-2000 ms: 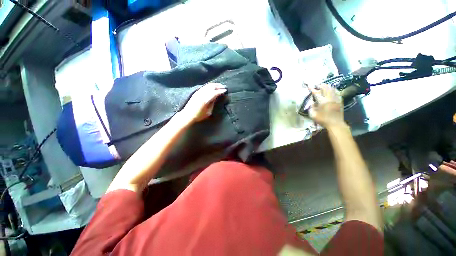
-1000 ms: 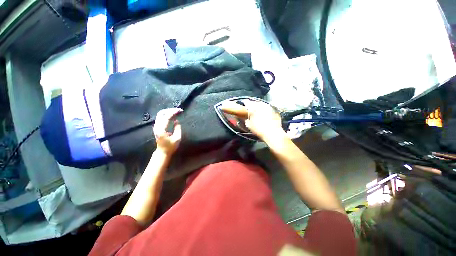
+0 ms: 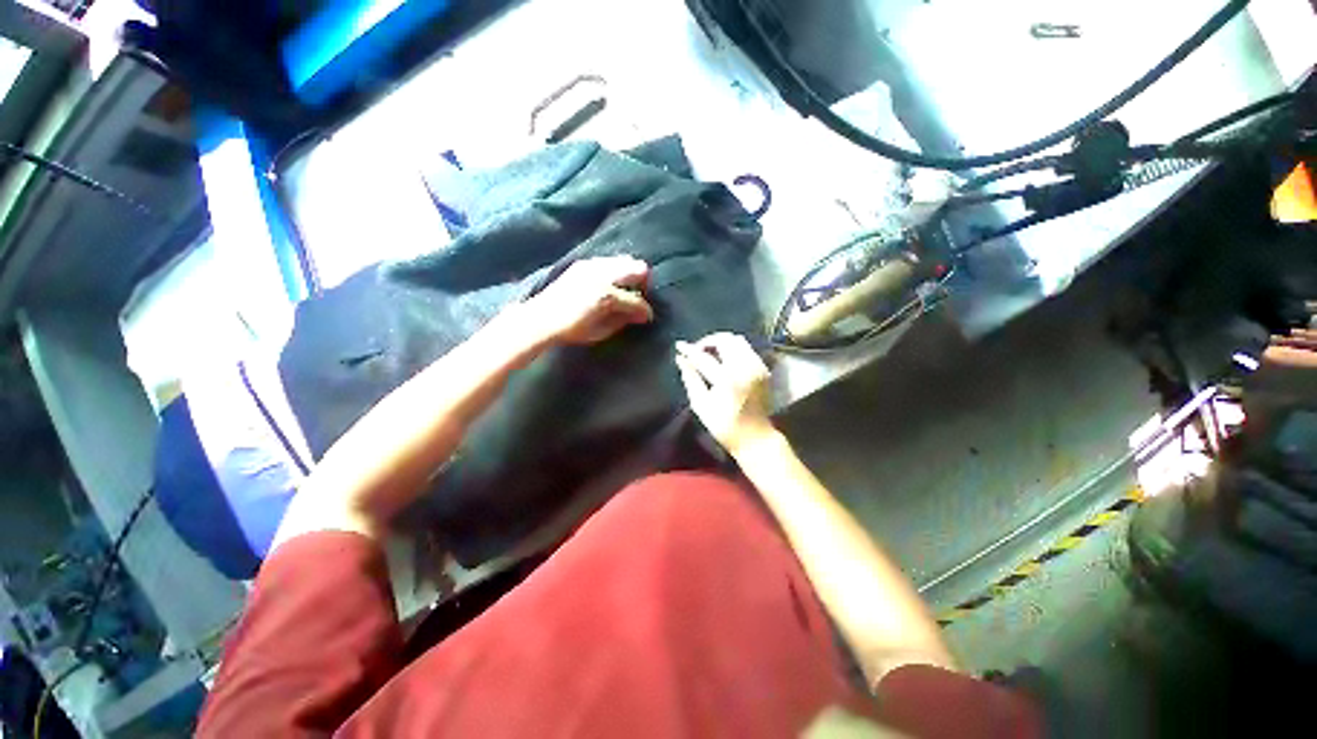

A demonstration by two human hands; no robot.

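Observation:
A dark grey suit jacket (image 3: 578,412) lies on the white-covered pressing table (image 3: 390,159), its black hanger hook (image 3: 753,198) showing past the collar. My left hand (image 3: 595,300) is on the jacket's upper front, its fingertips together at the cloth near the lapel; it seems to pinch the cloth. My right hand (image 3: 722,387) is over the jacket's near right edge, fingers bent and thumb close to them; whether it grips cloth is unclear. The steam iron (image 3: 859,300) stands free on the table, right of my right hand.
Black hoses and cables (image 3: 1040,188) run right from the iron. A thick black cable curves above the table. A blue rounded pad end (image 3: 217,484) shows at left under the jacket. Yellow-black floor tape (image 3: 1040,556) is at lower right. Part of a person shows at the far right edge.
The iron, held by my right hand on the jacket a second ago, is now let go on the table at right. My left hand has moved right and up along the jacket front.

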